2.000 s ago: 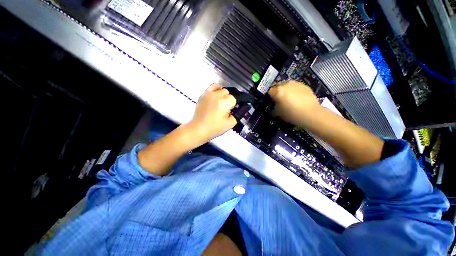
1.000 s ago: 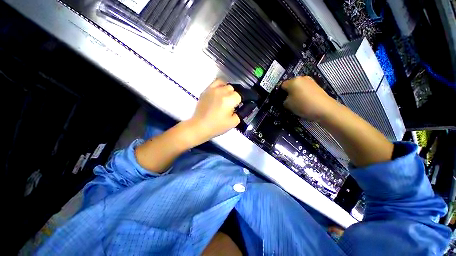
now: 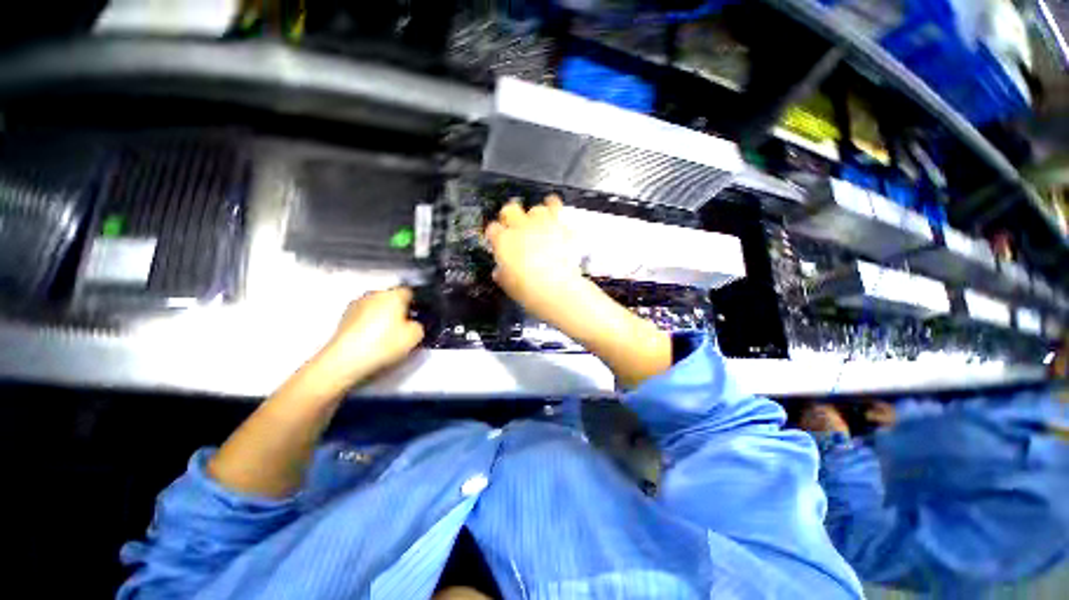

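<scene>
A black circuit board (image 3: 469, 329) lies on the conveyor in front of me. Two silver heat sinks, a rear one (image 3: 610, 158) and a front one (image 3: 662, 249), stand on it. My left hand (image 3: 381, 331) is at the board's left end, its fingertips dark and blurred against the board. My right hand (image 3: 536, 249) is over the board, left of the front heat sink, fingers bent down. Blur and dark finger covers hide whether either hand holds anything. A dark ribbed plate (image 3: 352, 213) with a green sticker lies left of the board.
Another ribbed plate (image 3: 176, 211) with a white label lies farther left. The conveyor rail (image 3: 223, 366) runs nearest my body. Bins with blue parts (image 3: 606, 83) and yellow parts (image 3: 811, 124) stand behind. More boards with heat sinks (image 3: 903, 287) and another person's blue sleeve (image 3: 973, 469) are at right.
The view has swung and levelled, showing more of the line at right. My right hand has moved away from my left hand, farther over the board. The picture is more blurred.
</scene>
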